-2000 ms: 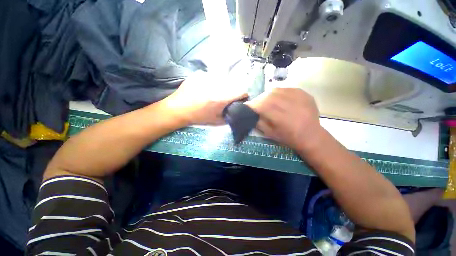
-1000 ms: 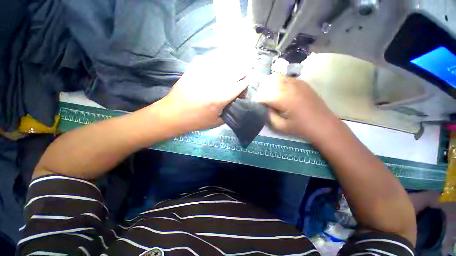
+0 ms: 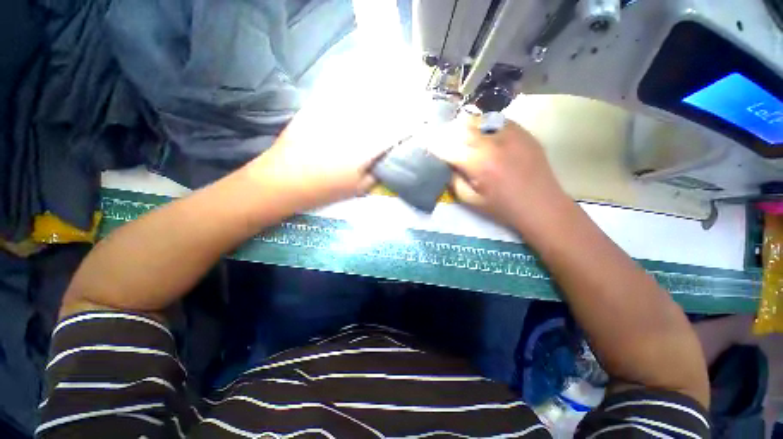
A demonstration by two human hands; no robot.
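Observation:
A dark grey folded cloth edge point(image 3: 414, 174) lies between my two hands, just in front of the presser foot and needle point(image 3: 446, 81). My left hand point(image 3: 339, 137) grips its left side; glare washes out much of this hand. My right hand point(image 3: 494, 163) grips its right side, its fingertips close to the presser foot. The garment body point(image 3: 206, 77) lies in loose folds to the left of the needle. A bit of yellow tape point(image 3: 446, 197) shows beside the cloth's lower corner. The stitching point is lost in glare.
The white machine head point(image 3: 567, 51) and a panel with a blue screen point(image 3: 737, 101) stand at upper right. The cream bed plate point(image 3: 592, 159) lies right of my right hand. A green ruler strip point(image 3: 429, 261) runs along the near edge. A blue basket point(image 3: 543, 360) sits below right.
The cloth's hanging corner has drawn up towards the needle, with both hands a little farther forward. Yellow tape now shows beneath the cloth. The view has shifted slightly.

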